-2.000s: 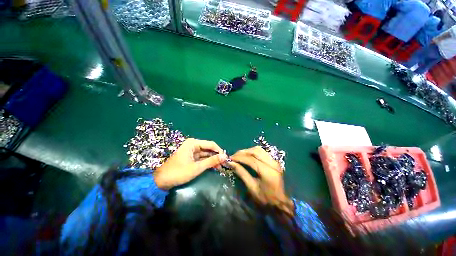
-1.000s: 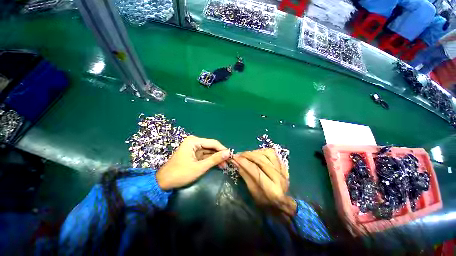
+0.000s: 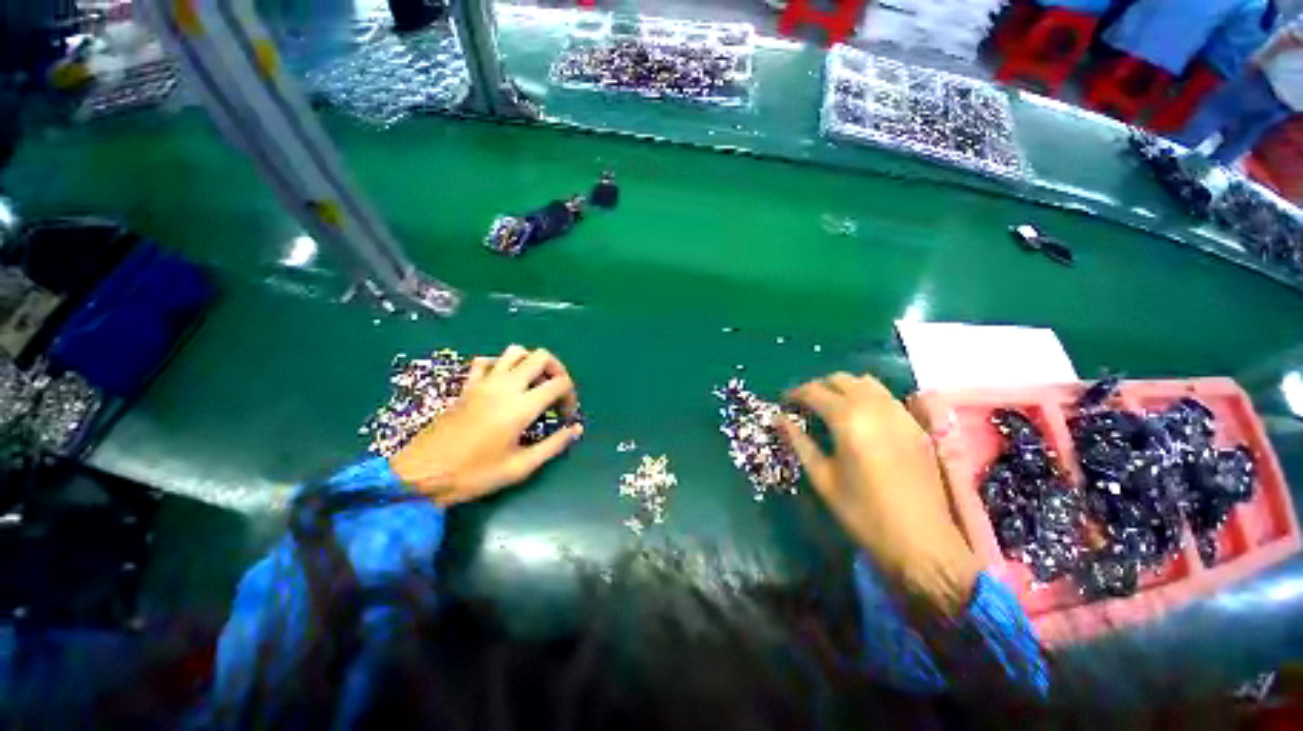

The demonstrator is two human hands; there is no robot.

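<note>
My left hand (image 3: 493,421) lies over the right side of a loose heap of small silvery-pinkish parts (image 3: 415,400), fingers bent and spread. My right hand (image 3: 875,464) is at the right edge of a smaller heap of small parts (image 3: 755,440), its thumb and fingertips at the pieces. Whether either hand's fingertips hold a piece is too small to tell. A small, sparse yellowish cluster of pieces (image 3: 647,488) lies on the green surface between the two heaps.
A pink divided tray (image 3: 936,421) with glossy black clumps is at right, a white sheet (image 3: 986,354) behind it. A slanting metal post (image 3: 307,172) and blue box (image 3: 132,317) are at left. Dark items (image 3: 540,224) lie beyond my hands. Clear trays (image 3: 922,114) line the far ledge.
My hands have moved apart from their meeting point, left hand to the left heap, right hand to the right. The cluster between is uncovered. The dark items beyond have shifted left.
</note>
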